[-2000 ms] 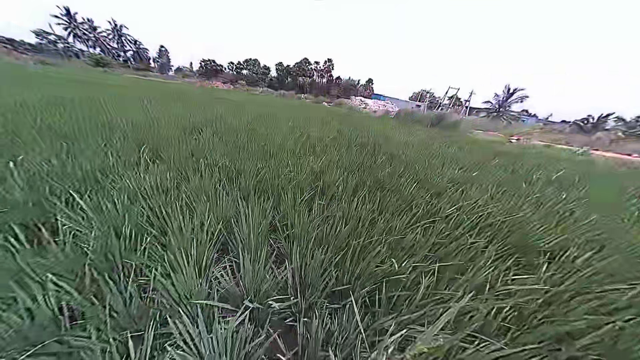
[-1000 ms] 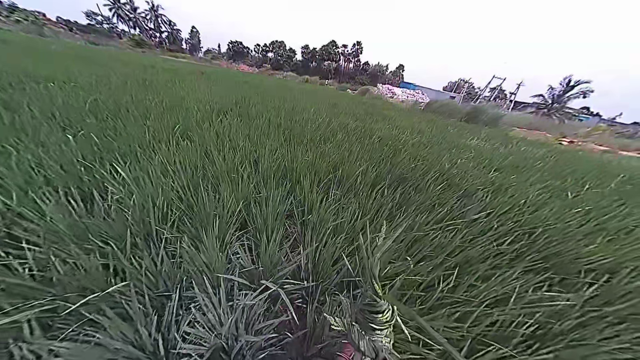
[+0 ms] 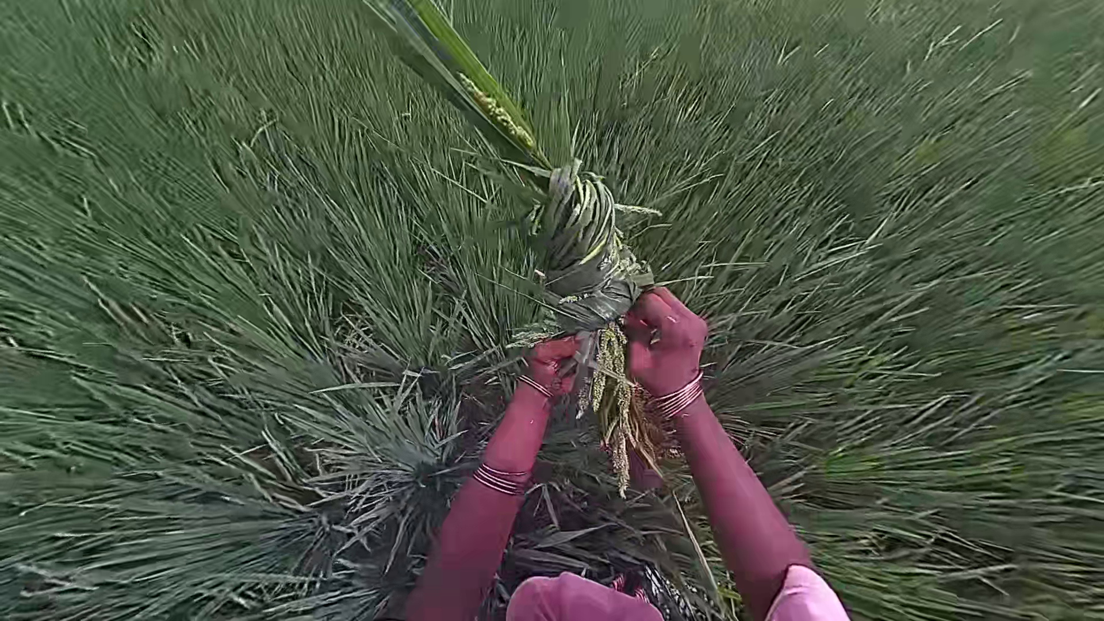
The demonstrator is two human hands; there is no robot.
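Note:
A knotted bundle of long green leaves and stems [image 3: 586,233] is held up in front of me, its coil twisted round itself. Seed heads [image 3: 614,388] hang from its lower end between my hands, and long blades stick out toward the upper left. My left hand [image 3: 554,364] grips the bundle's lower left side. On its lower right side my right hand [image 3: 666,336] is closed on it, with the fingers curled. Thin bangles circle both wrists, and more sit on the left forearm.
Dense, tall grass-like crop [image 3: 259,259] surrounds the bundle on all sides. Flattened, paler blades [image 3: 388,440] lie at the lower left. Pink cloth [image 3: 578,599] shows at the bottom edge.
The view has tilted down from the horizon. Both forearms and hands are now in sight. The bundle, partly visible at the bottom one second ago, now shows at the centre.

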